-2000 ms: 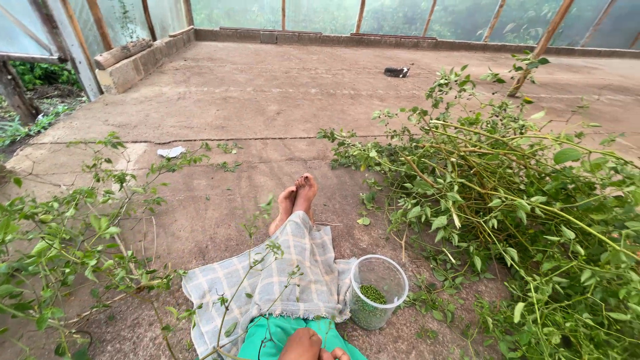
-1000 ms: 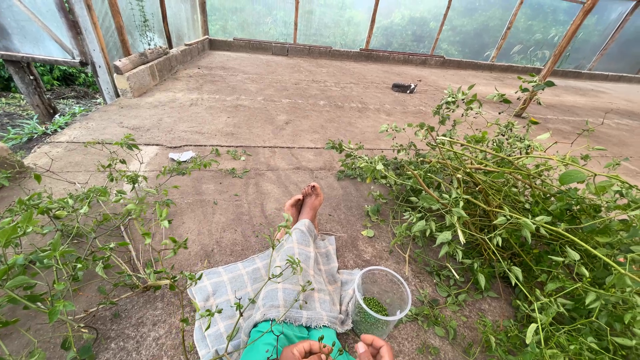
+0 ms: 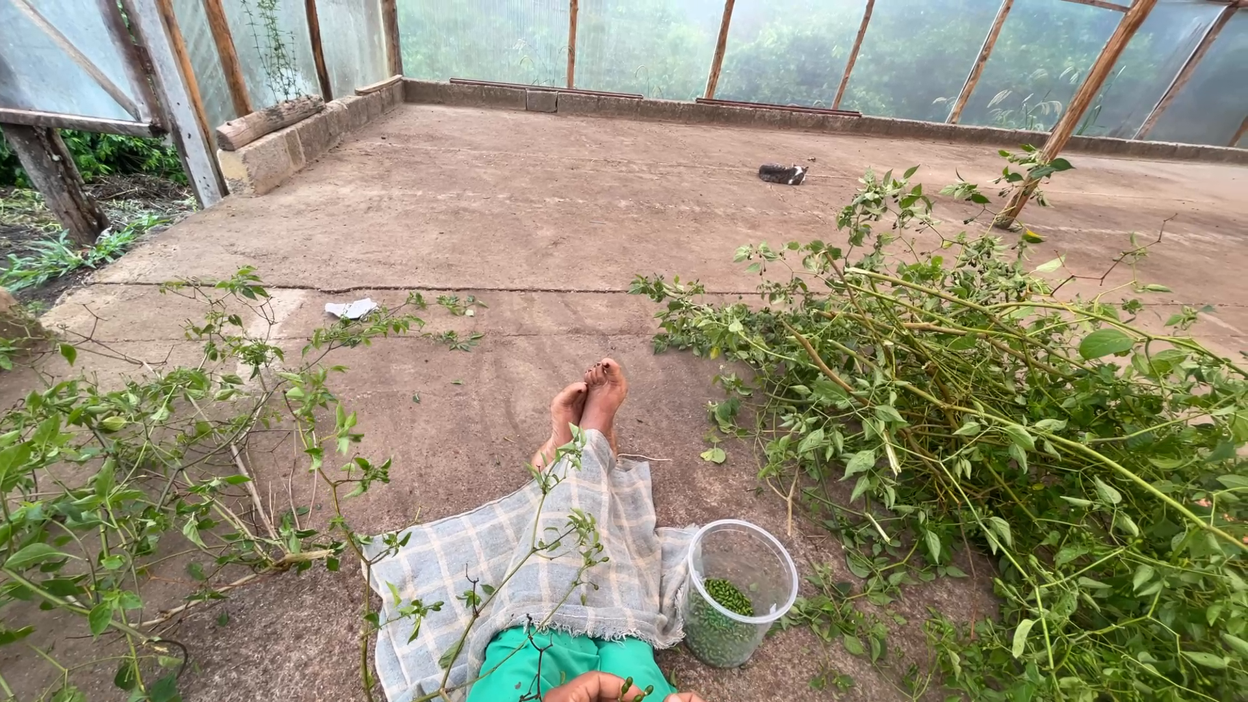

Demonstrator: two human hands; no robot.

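Note:
At the bottom edge of the head view, my left hand (image 3: 591, 686) is bent at a leafy green stem (image 3: 517, 570) that rises over my lap; small green buds or berries show by its fingers. Only a fingertip of my right hand (image 3: 684, 697) shows, just right of it. A clear plastic tub (image 3: 741, 585), partly filled with small green berries (image 3: 726, 597), stands on the floor to the right of my legs. A checked grey cloth (image 3: 595, 507) with a frayed edge covers my legs, over green clothing (image 3: 546, 658).
A large heap of cut leafy branches (image 3: 936, 409) lies on the right. More leafy branches (image 3: 195, 448) spread on the left. Farther off on the concrete floor (image 3: 546, 195) are a white scrap (image 3: 351, 309) and a dark object (image 3: 782, 175). A wooden post (image 3: 1072, 112) leans at the right.
Both hands, in fuller view one second ago, are now lower and mostly cut off by the bottom edge. The tub and the branch heap have stayed put.

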